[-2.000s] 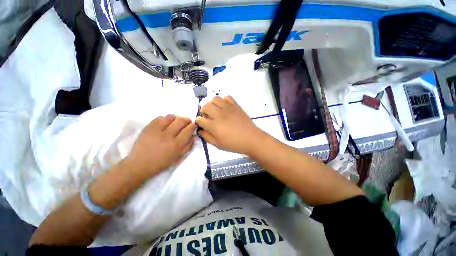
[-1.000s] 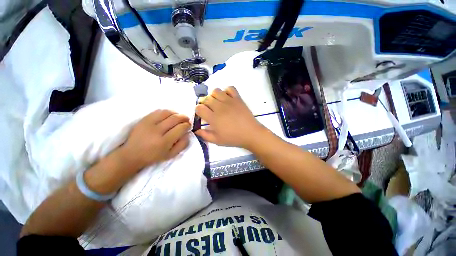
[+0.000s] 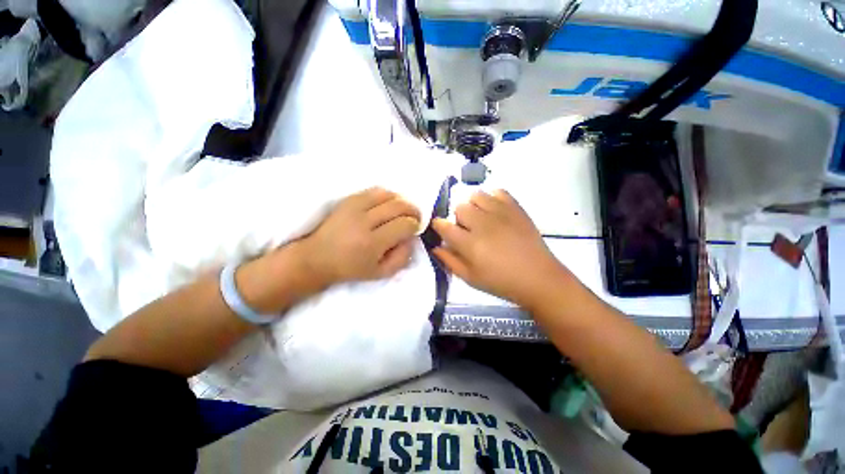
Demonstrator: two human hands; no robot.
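Note:
A large soft white piece point(image 3: 232, 199) lies bunched left of the needle area and hangs over the table's front edge. A dark panel point(image 3: 439, 282) shows as a narrow strip along its right edge. My left hand point(image 3: 371, 233) lies on the white piece with its fingers bent, fingertips at the edge. My right hand point(image 3: 491, 243) pinches the dark edge just in front of the machine's needle area. The white sewing machine point(image 3: 611, 56) with a blue stripe stands behind the hands. The needle tip is too small to make out.
A smartphone point(image 3: 646, 218) lies right of my right hand under a black curved holder point(image 3: 695, 69). Checked tapes point(image 3: 701, 231) hang right of it. A ruled scale point(image 3: 491, 326) runs along the table's front edge. More dark fabric point(image 3: 278, 83) lies at the back left.
The view has swung left, so the machine and phone appear farther right. Both hands stay at the seam edge; a dark flap now shows turned up between them.

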